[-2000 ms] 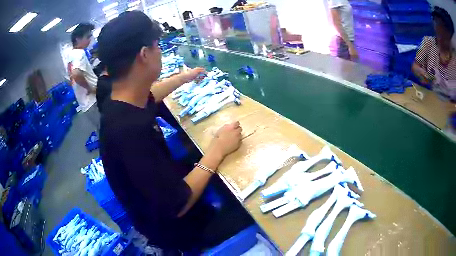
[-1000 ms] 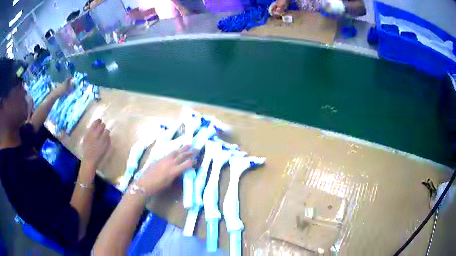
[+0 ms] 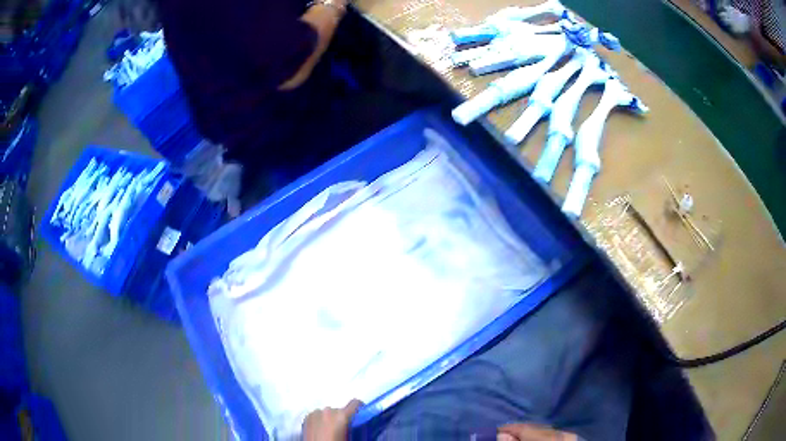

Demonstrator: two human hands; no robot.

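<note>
A blue crate (image 3: 194, 288) lies tilted in front of me beside the bench. A bright white sheet (image 3: 371, 284) covers its contents. My left hand (image 3: 330, 424) is at the crate's near rim, with its fingers over the rim; the rest is cut off by the bottom edge. My right hand (image 3: 530, 433) is only partly in view at the bottom edge, over my dark clothing, apart from the crate. Whether it holds something cannot be told. Several pale-blue legs with dark-blue trim (image 3: 564, 121) lie fanned out on the tan bench (image 3: 689, 310).
A person in dark clothing (image 3: 233, 60) stands at the bench beyond the crate. Crates of pale limb pieces (image 3: 95, 215) stand on the grey floor at left. A green strip (image 3: 689, 60) runs behind the bench. A black cable (image 3: 732, 349) crosses the bench at right.
The view has swung down and left from the bench to the crate. The hand that was over the legs has left them. My left hand is now at the crate's rim.
</note>
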